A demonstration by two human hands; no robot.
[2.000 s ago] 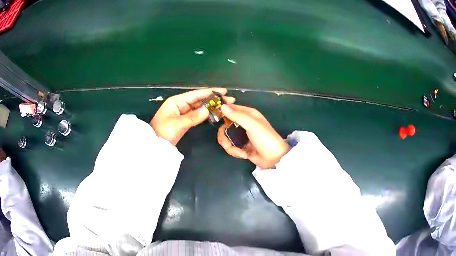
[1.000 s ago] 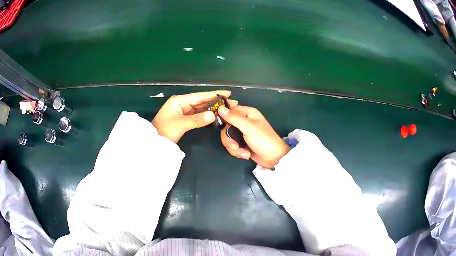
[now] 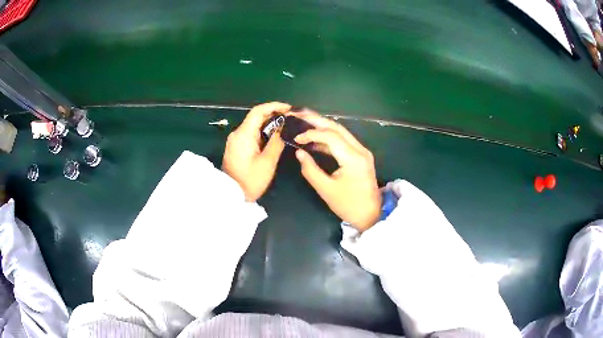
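Observation:
My left hand [image 3: 252,152], bare, holds a small dark module [image 3: 273,126] with a silvery face between thumb and fingers, above the green bench. My right hand [image 3: 340,168], bare, is just to its right, with thumb and fingers curved and apart. A dark thin edge runs from the module toward the right fingertips; whether the right fingers touch it cannot be told, as they are blurred. A blue band [image 3: 389,203] shows at my right wrist.
Several round clear-rimmed parts [image 3: 92,156], a pink-white block [image 3: 43,129] and a long clear upright [image 3: 26,82] stand at left. Red round pieces [image 3: 545,183] and a small module [image 3: 562,141] lie at right. Pale scraps [image 3: 288,74] lie beyond the seam. Other people's sleeves show at both sides.
The amber face of the module no longer shows; a silvery face does. My left hand has turned more upright. My right fingers have spread and moved off the module's face.

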